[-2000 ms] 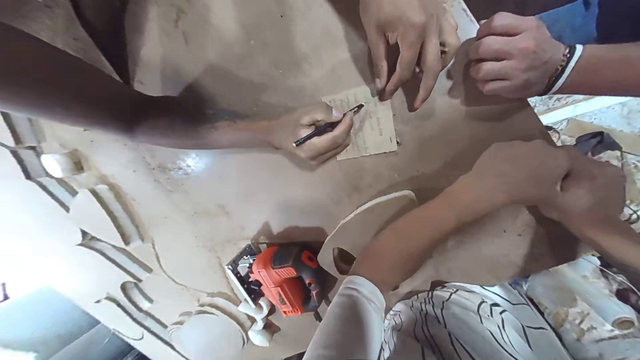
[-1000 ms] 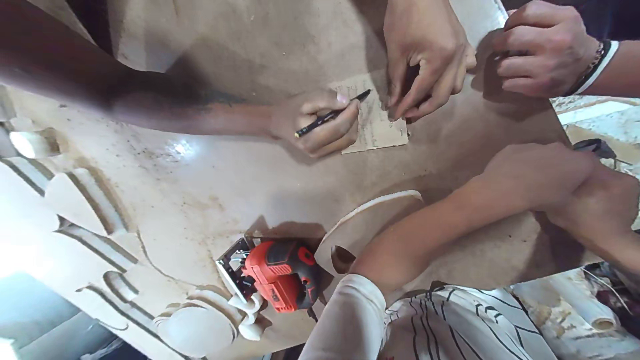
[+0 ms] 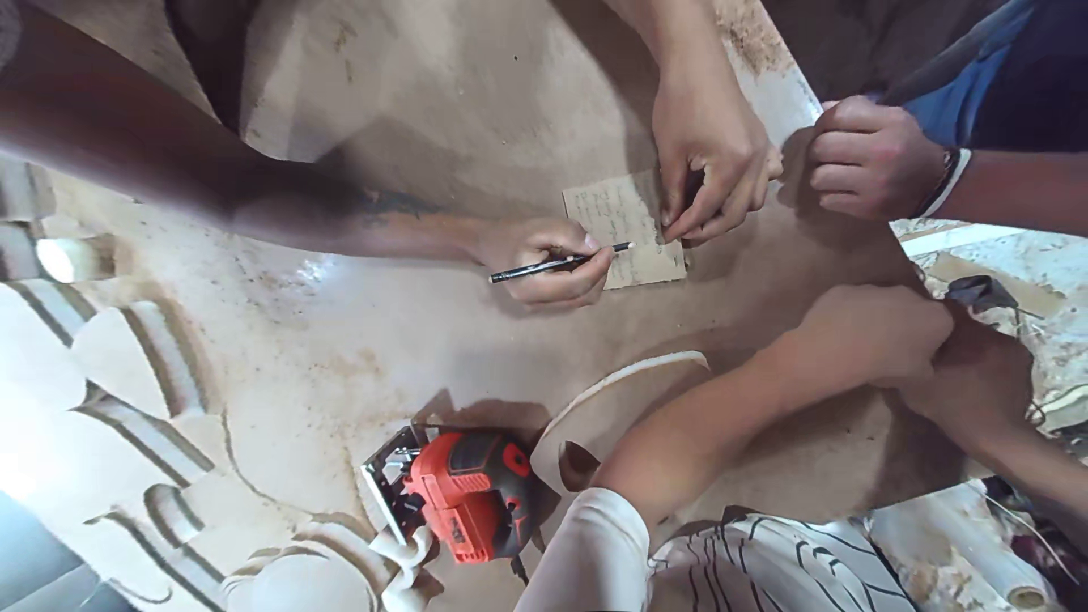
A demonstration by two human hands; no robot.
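My left hand (image 3: 884, 331) rests against my right hand (image 3: 973, 361) at the right edge of the board; the two overlap, the fingers are blurred, and no object shows in either. Up and left of them, a co-worker's hand (image 3: 552, 263) holds a black pen (image 3: 535, 270) over a small piece of brown card (image 3: 633, 246) bearing handwriting. That person's other hand (image 3: 714, 161) has its fingertips on the card's right edge. Below my left forearm's near end lies a curved flat cut piece (image 3: 629, 391), next to a red and black jigsaw (image 3: 467, 493).
Another person's closed hand (image 3: 867, 157), with bracelets, rests at the board's upper right edge. Several curved cut pieces (image 3: 127, 357) and a short cylinder (image 3: 76, 259) lie at the left. A roll (image 3: 977, 544) and debris (image 3: 1045, 357) are beyond the board at the right.
The co-worker's fingers beside the card, spread two seconds ago, are now drawn together on its right edge. The pen is at a lower part of the card. My hands remain together.
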